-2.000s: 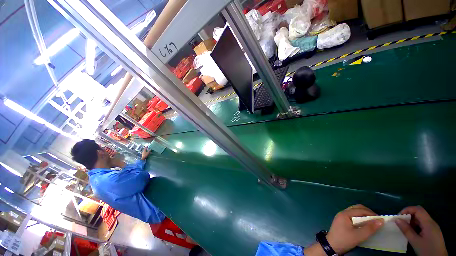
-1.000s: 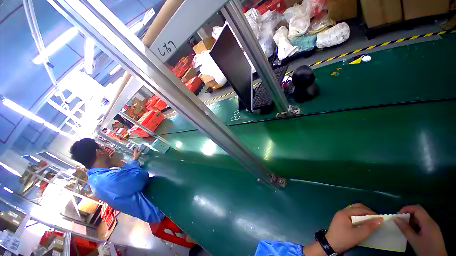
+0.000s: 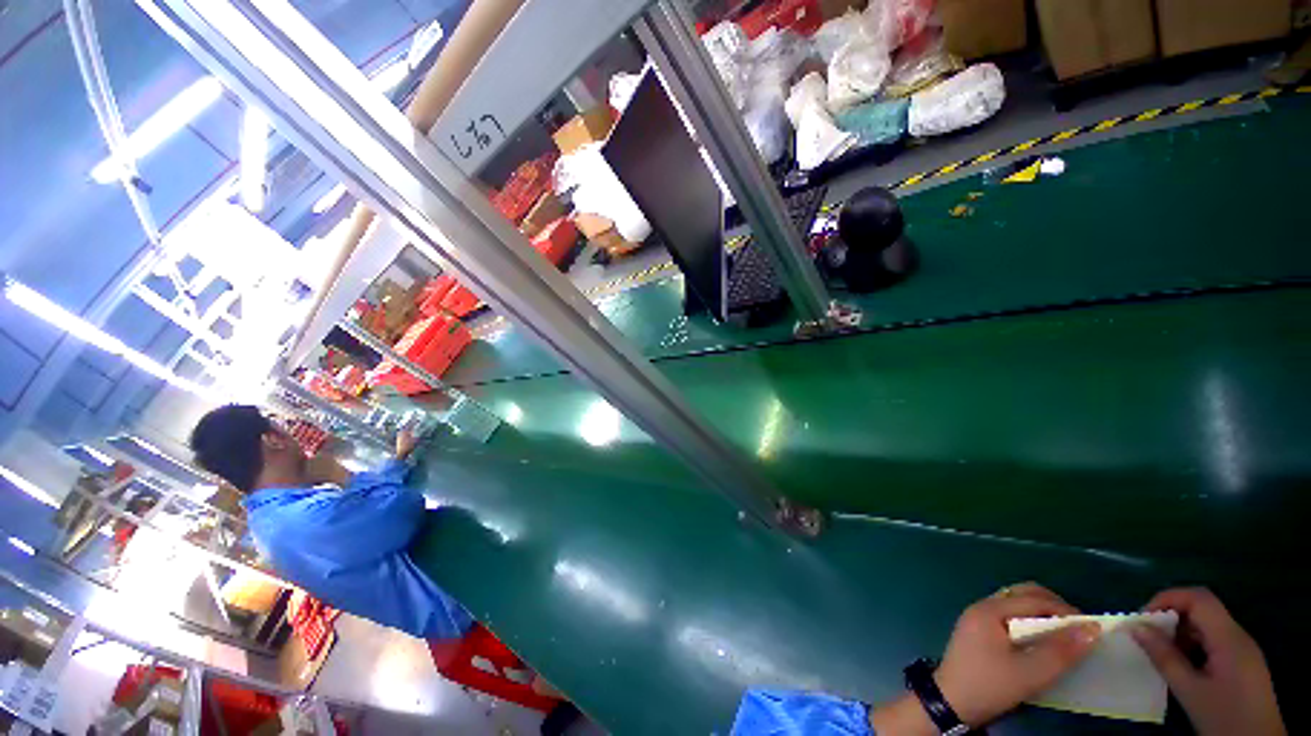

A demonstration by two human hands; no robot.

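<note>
A cream-white stack of label sheets (image 3: 1107, 682) with a stepped top edge is held low at the right, over the dark-green belt. My left hand (image 3: 1006, 659), with a dark wristband and blue sleeve, grips its left side, thumb on the front face. My right hand (image 3: 1222, 664) grips its upper right corner with thumb and fingers. The fingers behind the stack are hidden. The picture's lower edge cuts off part of my right hand.
The green belt (image 3: 978, 388) runs across the view. A metal post (image 3: 575, 324) stands before me. A laptop (image 3: 676, 187) and black round object (image 3: 871, 230) stand beyond. A person in blue (image 3: 338, 532) works at the left, beside a red stool (image 3: 496, 664).
The person at the left has shifted slightly, and a pale item near their hands now lies more spread out. My hands and the stack have hardly moved.
</note>
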